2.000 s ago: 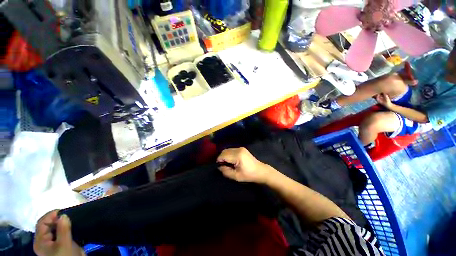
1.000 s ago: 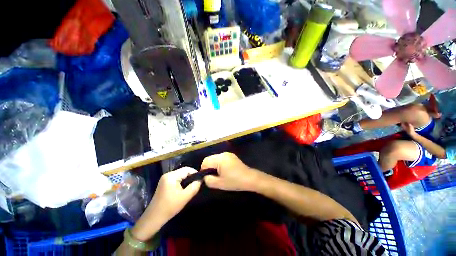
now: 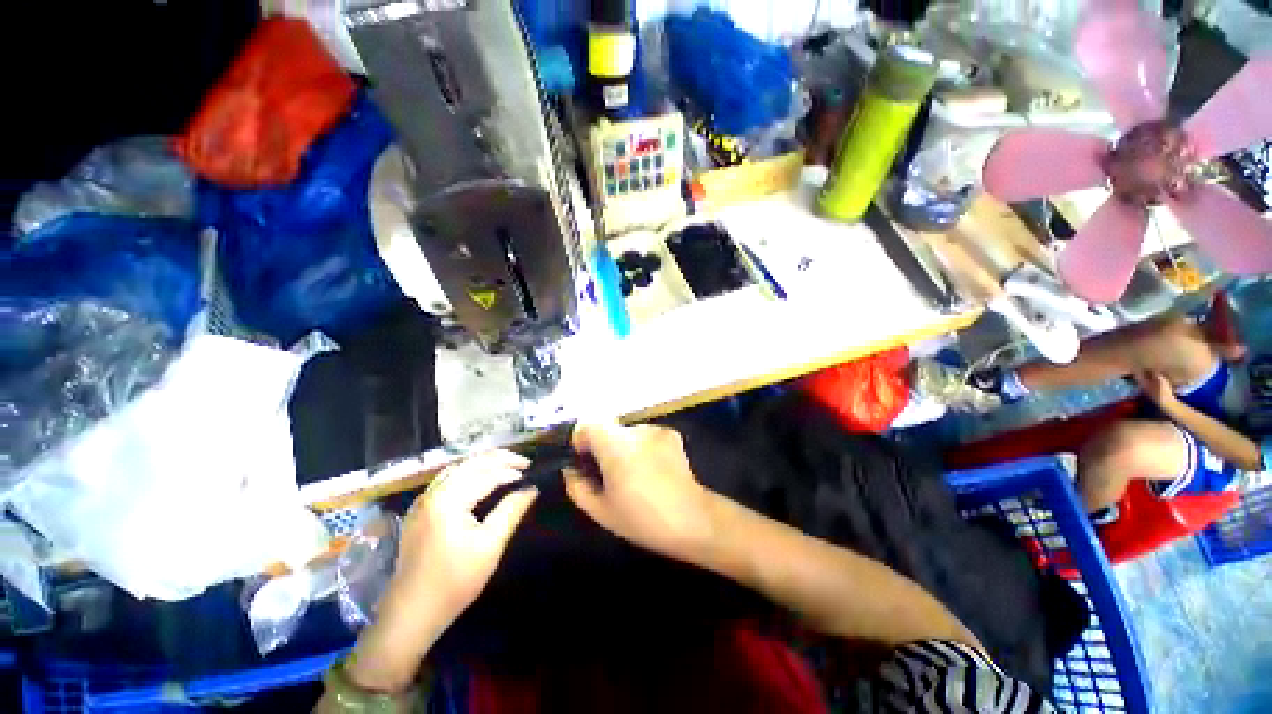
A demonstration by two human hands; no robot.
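Observation:
A large black garment (image 3: 614, 586) lies over my lap and runs right toward the blue crate. My left hand (image 3: 460, 537) and my right hand (image 3: 635, 481) pinch a folded black edge of it between them, close to the table's front edge. The button-sewing machine (image 3: 495, 244) stands just beyond my hands, its small metal clamp area (image 3: 537, 374) above the white table top. Black buttons (image 3: 707, 260) lie in a cream two-compartment tray (image 3: 667, 287) right of the machine. Dark red cloth (image 3: 642, 684) shows under the garment.
A white plastic bag (image 3: 175, 467) lies left of the machine. The blue crate (image 3: 1102, 600) stands at the right, another (image 3: 182, 684) at lower left. A green bottle (image 3: 876, 135) and pink fan (image 3: 1152, 163) are at the back right. A seated person's legs (image 3: 1116, 467) show at right.
My left hand has come from the far left end of the garment to beside my right hand. Both hands, pinching the folded edge, are now closer to the table edge. The view has shifted left.

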